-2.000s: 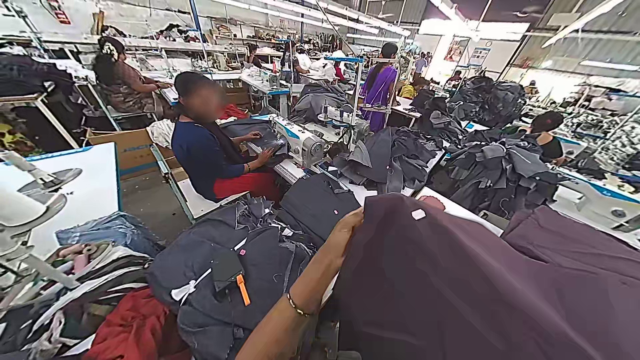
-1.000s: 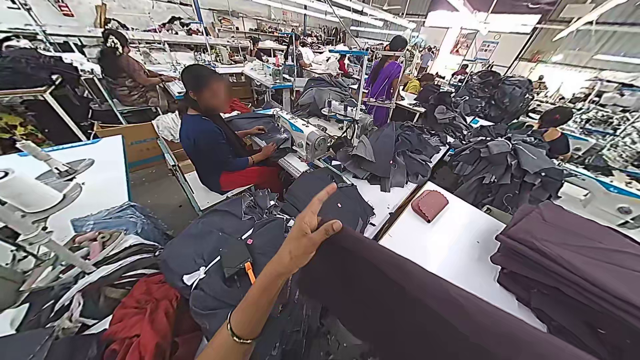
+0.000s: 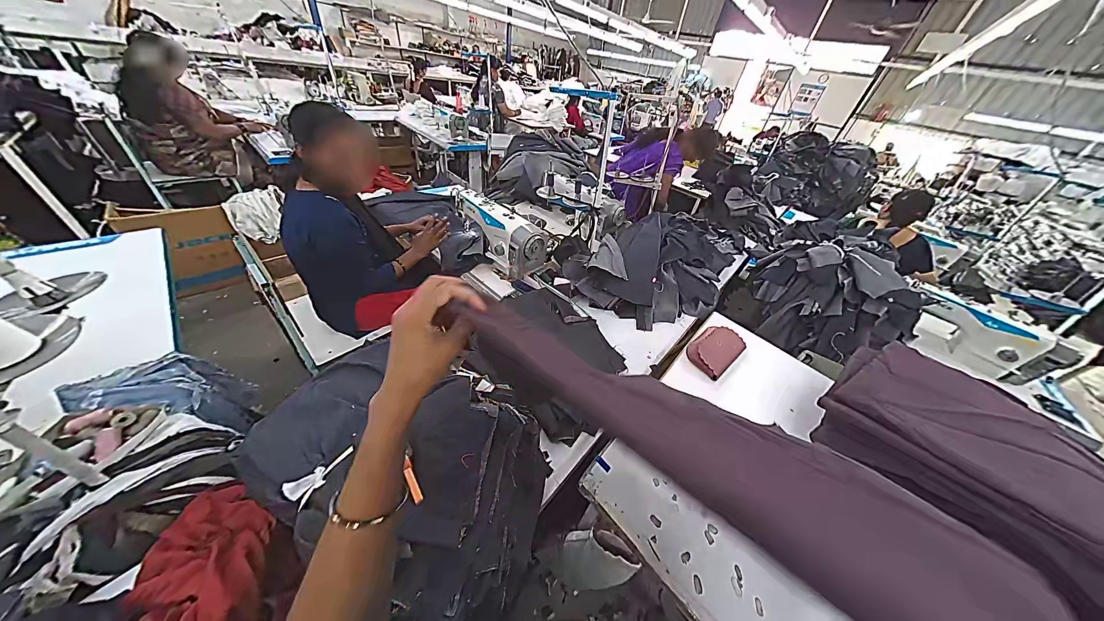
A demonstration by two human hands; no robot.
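Note:
My left hand (image 3: 431,332), with a bangle at the wrist, is raised at the middle of the view and grips one end of a dark purple cloth (image 3: 690,431). The cloth stretches from my fingers down to the lower right, above a white table (image 3: 742,392). My right hand is not in view. On that table lies a small maroon scallop-edged pouch or case (image 3: 717,351). A folded stack of the same purple cloth (image 3: 957,440) rests at the right. Below my left hand is a heap of dark grey garment pieces (image 3: 448,483) with an orange tag.
A co-worker in a blue top (image 3: 323,250) sits at a sewing machine (image 3: 509,237) just ahead. Grey cloth piles (image 3: 655,267) stand on the tables beyond. At lower left are a red cloth (image 3: 207,552), mixed scraps and a white machine table (image 3: 103,319).
The purple cloth, broad across the right side two seconds ago, is now a narrow stretched length. My left hand's fingers, extended one second ago, are now closed on its end.

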